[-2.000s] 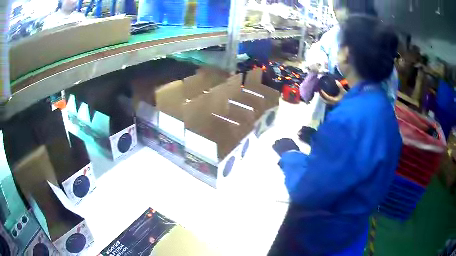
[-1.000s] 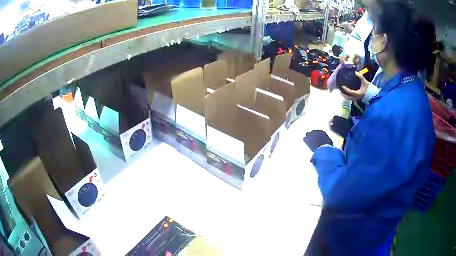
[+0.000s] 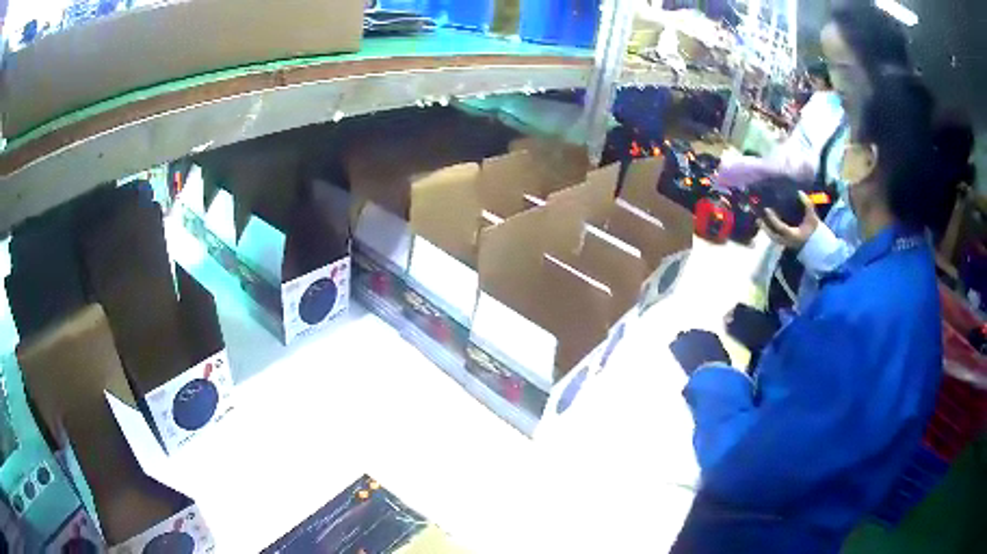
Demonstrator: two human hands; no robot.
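Neither of my hands is in the picture. Nearest in front of me, the black printed carton mat [image 3: 352, 525] lies at the bottom edge, partly cut off. Open gift boxes with raised brown flaps stand on the white bench: a group in the middle [image 3: 509, 373], one behind it to the left [image 3: 316, 301], and more at the left [image 3: 195, 406]. Their fronts show a black speaker circle. The insides of most boxes are dark or hidden by flaps.
A metal-edged shelf [image 3: 325, 100] runs above the boxes. A person in blue with dark gloves [image 3: 817, 379] stands at the right. Another person behind holds a black speaker [image 3: 777, 200]. Speakers [image 3: 684, 173] lie down the line. Red crates [image 3: 952, 406] stand at far right.
The view has shifted, so the mat is cut off more at the bottom than at first. The far person's speaker is lower, near the red one. The boxes show no clear movement.
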